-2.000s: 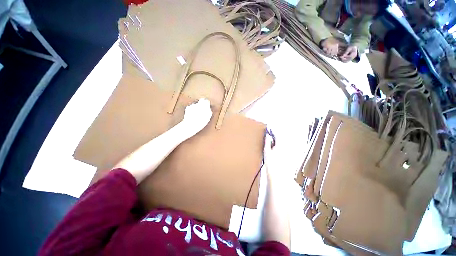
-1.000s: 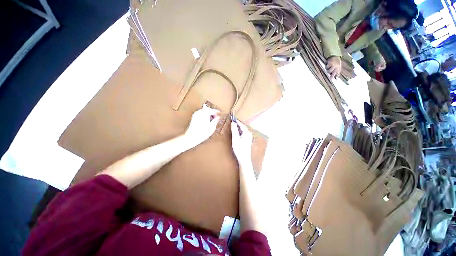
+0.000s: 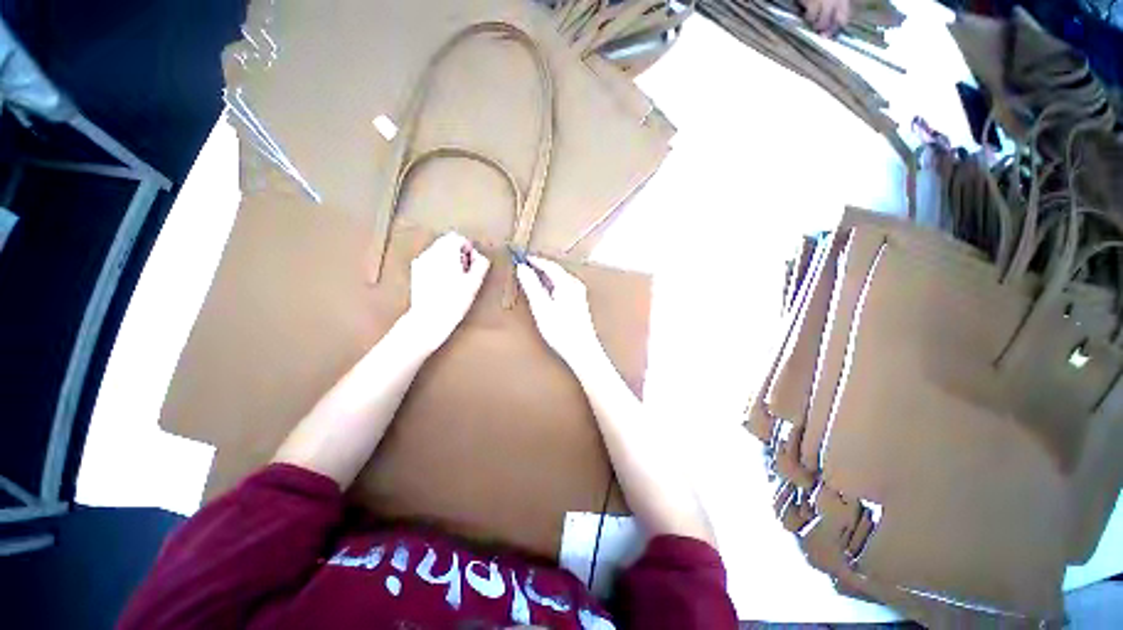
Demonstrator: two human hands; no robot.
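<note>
A brown bag panel (image 3: 493,418) lies flat in front of me, its long looped handle (image 3: 542,123) reaching beyond its top edge, with a smaller loop inside. My left hand (image 3: 446,286) is on the panel's upper part between the strap ends, fingers bent together; whether it pinches a thread cannot be seen. My right hand (image 3: 554,295) is at the right strap's base, closed on small dark thread snips (image 3: 519,256) whose tip touches or nearly touches the strap. A thin black cord (image 3: 600,535) runs down near my right forearm.
A fanned panel pile (image 3: 320,86) lies beyond the work. A second pile (image 3: 948,406) with bunched straps (image 3: 1047,185) is at the right. Loose straps (image 3: 800,62) cross the far table, with part of another person's hand (image 3: 828,12) there. A metal frame (image 3: 92,295) stands left.
My right hand went from the panel's right edge to the right strap's base with the snips. My left hand stays between the straps, slightly shifted. The camera view has shifted.
</note>
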